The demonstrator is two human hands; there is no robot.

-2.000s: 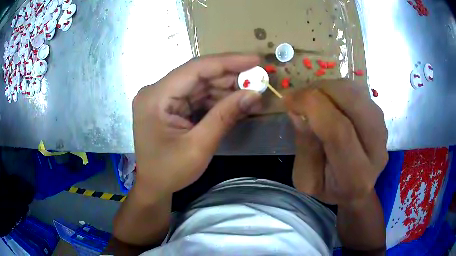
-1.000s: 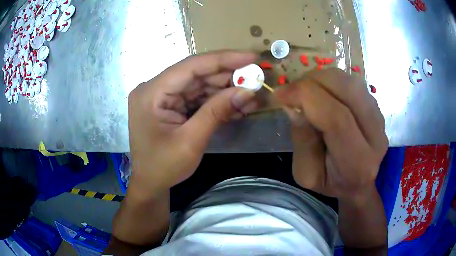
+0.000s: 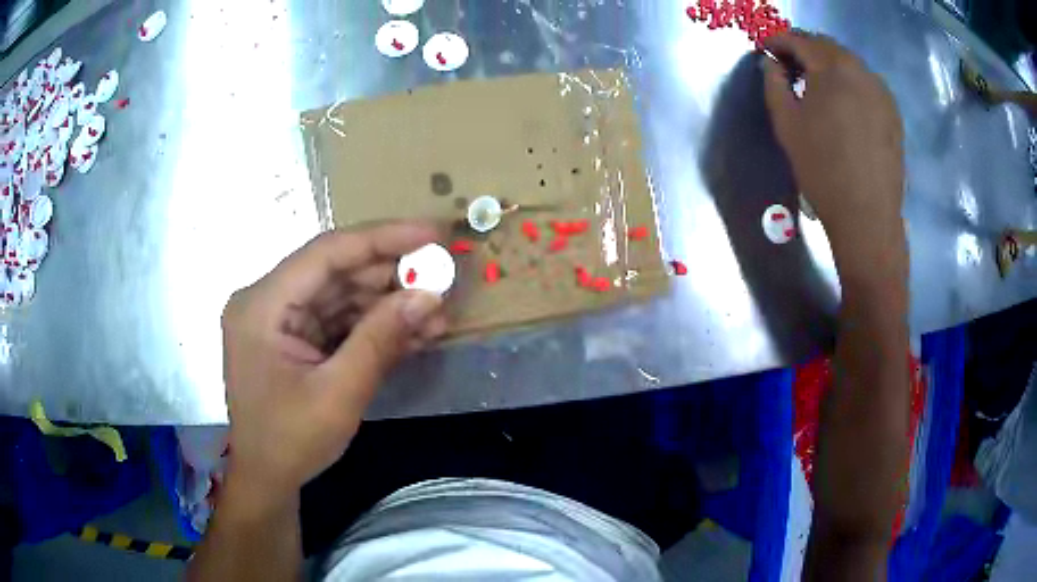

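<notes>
My left hand (image 3: 330,341) holds a white disc (image 3: 426,271) between thumb and fingers. One red piece shows on the disc's left part. My right hand (image 3: 836,125) reaches far right, its fingertips at the near edge of the red piece pile (image 3: 739,16); whether they grip a piece is hidden. The small whitish glue cup (image 3: 484,213) stands on the cardboard pad (image 3: 381,148), with what looks like the applicator stick (image 3: 508,209) leaning out to the right. Several loose red pieces (image 3: 531,231) lie on the pad, right of the held disc.
A large disc pile (image 3: 40,148) lies at the far left. Discs with red marks (image 3: 445,50) lie beyond the pad. A set-aside disc (image 3: 779,224) lies beside my right forearm, another partly hidden. A blue crate (image 3: 764,477) is below the table edge.
My right hand has left the held disc and moved far right to the red pile. The stick is out of its fingers. The view has shifted, showing more of the table's far side.
</notes>
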